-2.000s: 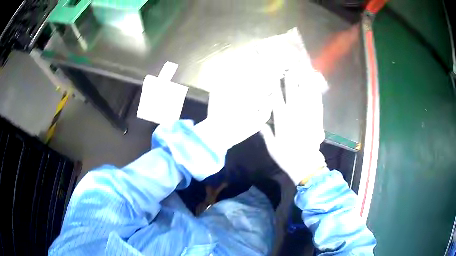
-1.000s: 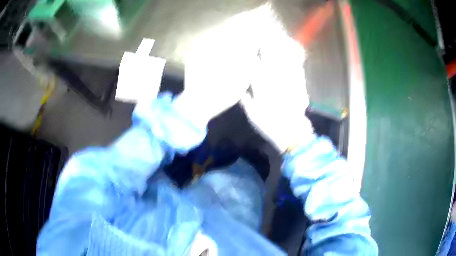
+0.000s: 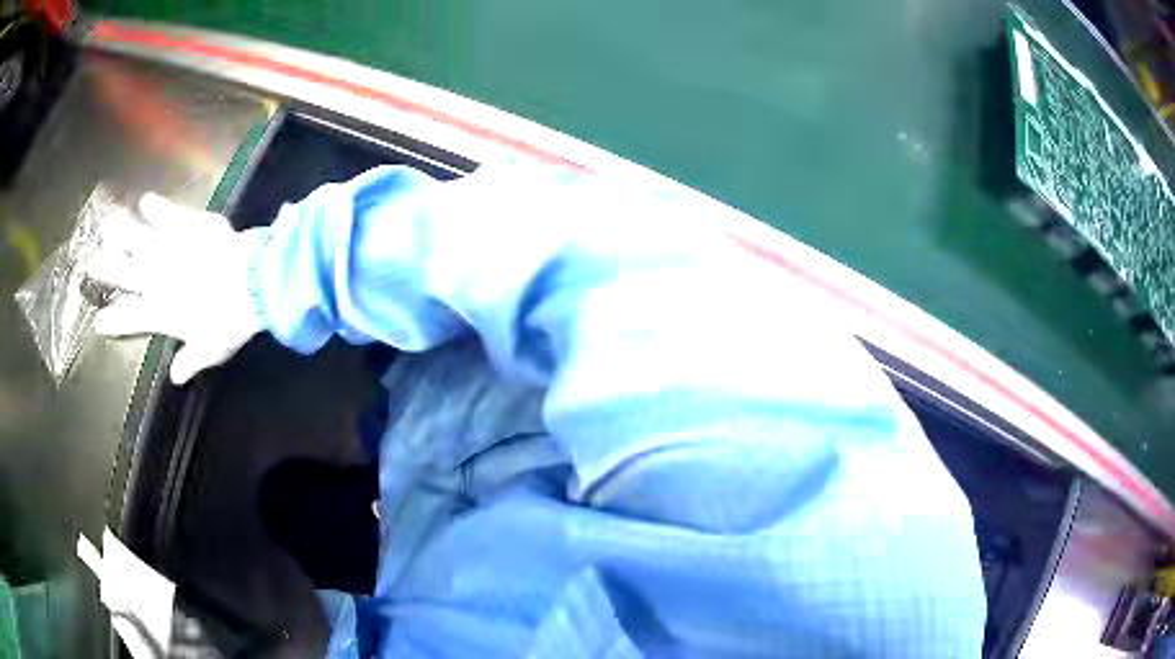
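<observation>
My right hand [image 3: 181, 277], in a white glove, is at the far left of the picture over the steel bench. Its fingers grip a shiny, crinkled clear plastic bag [image 3: 58, 303]; small dark bits show in it by the fingertips. Glare hides the finger detail. My left hand is not in view. A white paper sheet [image 3: 139, 599] shows at the lower left by the bench edge, partly cut off by the picture's edge.
The green conveyor belt [image 3: 722, 90] with its white-and-red edge strip runs across the top and right. A green circuit board [image 3: 1095, 180] sits on it at the far right. The steel bench [image 3: 52, 438] is at left. My blue sleeve fills the centre.
The view has swung strongly to the right, bringing in the circuit board. Both hands were together in bright glare; now only my right hand shows, with the bag. The green stands have left the view.
</observation>
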